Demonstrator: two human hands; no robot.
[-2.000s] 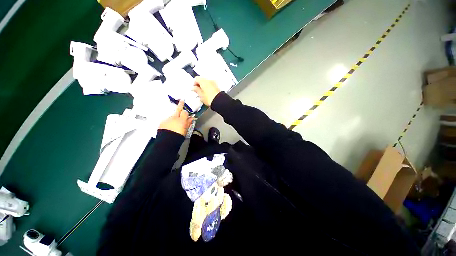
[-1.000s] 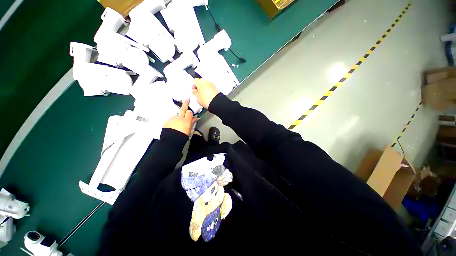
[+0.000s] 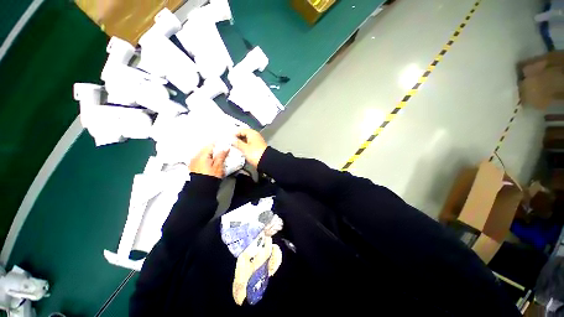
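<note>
Several white camera units lie clustered on the green bench in front of me. My left hand and my right hand are close together at the near end of one white unit, by the bench edge. The fingers of both hands touch this unit. The fingertips are overexposed, and whether a label is between them cannot be told. A long white piece with a flat end plate lies on the bench beside my left forearm.
More white units stand at the lower left. Brown cardboard and a small open carton lie at the top. Black cable ends stick out near the bench edge. Open cardboard boxes stand on the floor at right.
The view has shifted, so the units appear lower and further left. My hands have come closer together at the near unit, whose end now shows between them.
</note>
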